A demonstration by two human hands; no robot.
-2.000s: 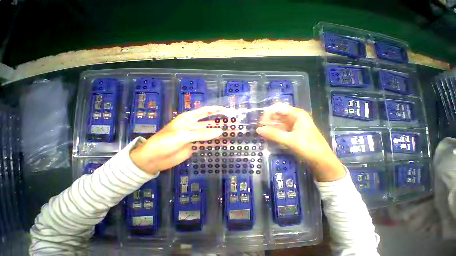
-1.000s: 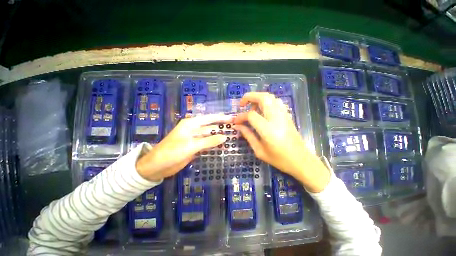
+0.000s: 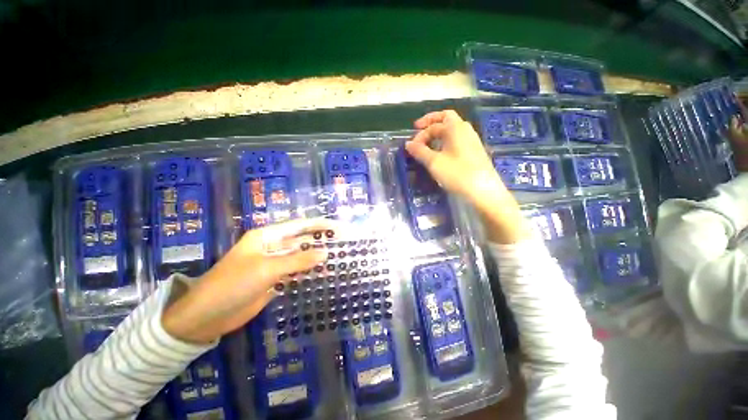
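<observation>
My left hand [image 3: 246,279] grips the left edge of a clear sheet [image 3: 336,287] with rows of small dark rings, held over the clear tray. My right hand [image 3: 459,160] is over the upper end of the top-right blue phone housing [image 3: 428,205], thumb and forefinger close together. Whether a ring is between those fingertips is too small to tell. The clear blister tray [image 3: 482,344] holds blue housings in two rows; my left arm and the sheet hide parts of the lower row.
A second clear tray [image 3: 545,61] of blue housings lies at the right. Beyond it are stacked trays [image 3: 685,135] and a coworker's sleeve [image 3: 709,254]. Crinkled clear film [image 3: 25,262] lies at the left. A green conveyor belt [image 3: 246,49] with a pale edge strip [image 3: 246,100] runs behind.
My right hand has left the sheet and moved up and right to the top-right housing. My left hand still holds the sheet. The view has shifted, and more of the coworker shows.
</observation>
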